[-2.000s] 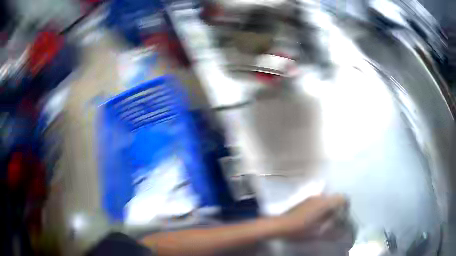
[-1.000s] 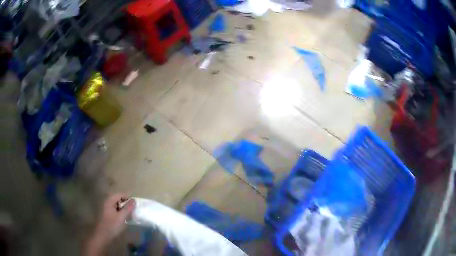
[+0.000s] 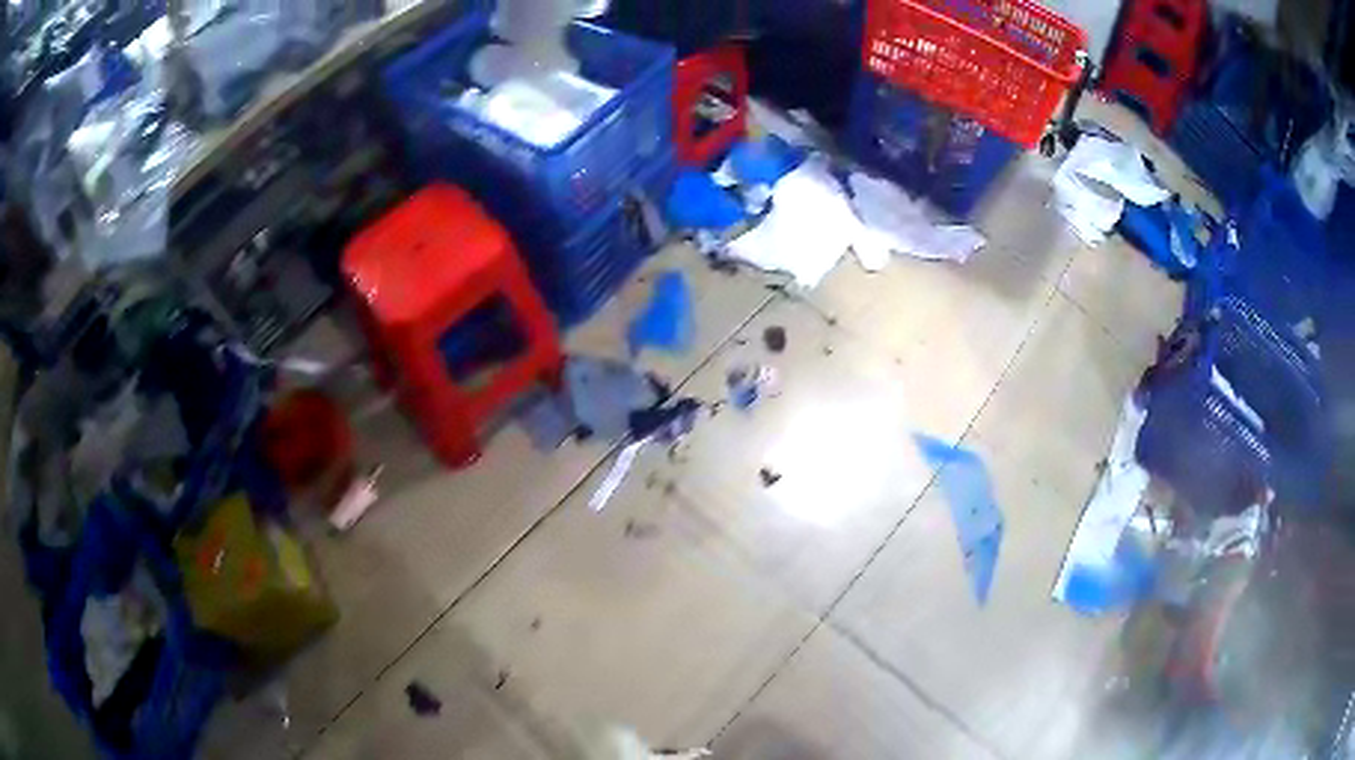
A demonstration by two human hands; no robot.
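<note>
Neither my left hand nor my right hand shows. A small pale thing (image 3: pixel 661 747) is cut off by the bottom edge; I cannot tell whether it is cloth or part of a hand. In front of me is a tiled floor (image 3: pixel 669 594) with a bright light reflection. A blue scrap (image 3: pixel 969 512) lies right of the reflection. A narrow white scrap (image 3: pixel 612 475) lies left of it. A white cloth heap (image 3: pixel 810 226) lies on the floor further back.
A red stool (image 3: pixel 431 267) stands at the left. Stacked blue crates (image 3: pixel 595 193) stand behind it, with white material in the top one. A red basket (image 3: pixel 973 67) sits on a blue crate at the back. A yellow box (image 3: pixel 260 587) is at lower left; blue baskets (image 3: pixel 1248 371) at right.
The view has swung up and across the floor. The hand with the long white cloth and the near blue baskets have left the picture. The red stool shows lower, and the crates behind it now show.
</note>
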